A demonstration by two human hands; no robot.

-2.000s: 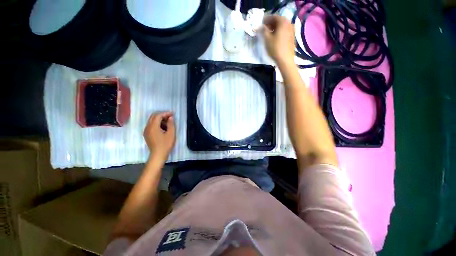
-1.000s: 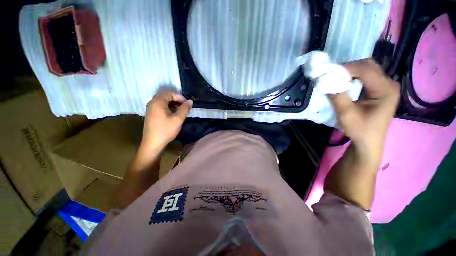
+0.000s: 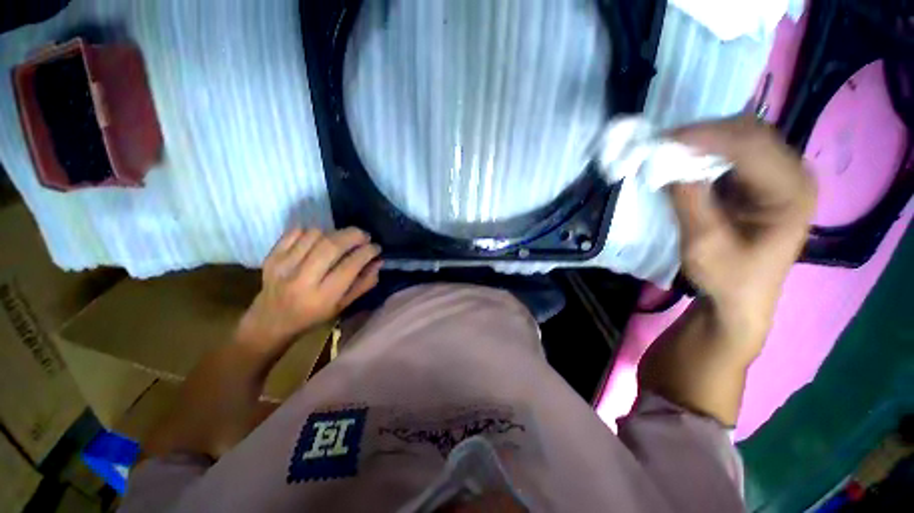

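Observation:
A black square frame [image 3: 346, 185] with a large round opening lies flat on white ribbed foam [image 3: 236, 120], its top cut off by the picture's edge. My left hand [image 3: 319, 273] rests with its fingertips at the frame's near left corner; it seems to hold nothing. My right hand [image 3: 747, 200] is blurred and grips a crumpled white tissue or cloth [image 3: 651, 157]. The white piece reaches to the frame's right side, near the inner rim. I cannot tell if it touches.
A red bin [image 3: 128, 115] with dark contents stands at the far left. A second black frame [image 3: 850, 245] lies on the pink sheet [image 3: 671, 346] at the right. More white crumpled material [image 3: 737, 15] is at the top. Cardboard boxes [image 3: 150, 311] are at the lower left.
My right hand has come from the far side of the bench to the frame with the white piece. My left hand has moved from the foam to the frame's near left corner. The view has moved closer.

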